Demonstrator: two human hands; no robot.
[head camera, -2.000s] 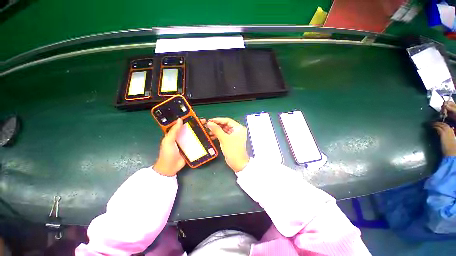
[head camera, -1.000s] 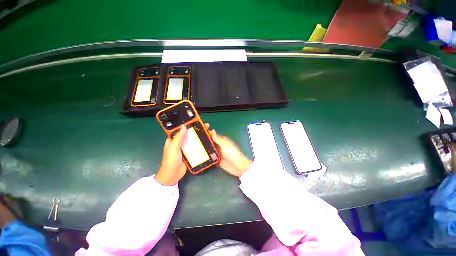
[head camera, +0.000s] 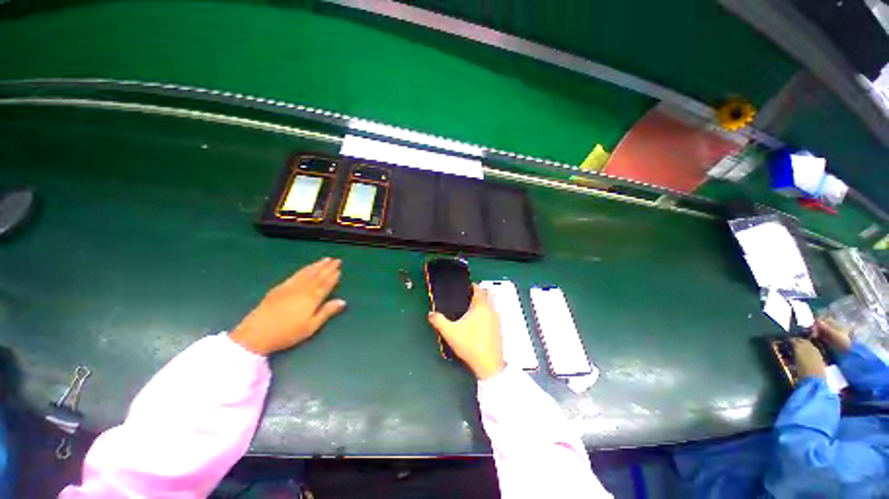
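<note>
A phone (head camera: 449, 286) with an orange rim and a dark face up lies on the green bench, left of two pale screens (head camera: 509, 326) (head camera: 560, 331). My right hand (head camera: 475, 332) grips its lower part, fingers partly hidden. My left hand (head camera: 290, 310) is empty, palm down with fingers apart, over the bench to the left. A tiny component (head camera: 406, 280) lies between my hands. The black carrier tray (head camera: 461, 213) holds two orange-rimmed phone housings (head camera: 306, 191) (head camera: 363, 199) in its left slots.
A white board (head camera: 409, 156) is behind the tray. A binder clip (head camera: 68, 414) is at the left bench edge, a grey disc (head camera: 14, 211) at far left. At right, a person in blue sleeves handles an orange-rimmed phone (head camera: 786, 359) near white sheets in plastic (head camera: 773, 255).
The held phone has moved right and down toward the bench, now dark side up in my right hand only. My left hand has let go and moved left. The view has tilted and shifted.
</note>
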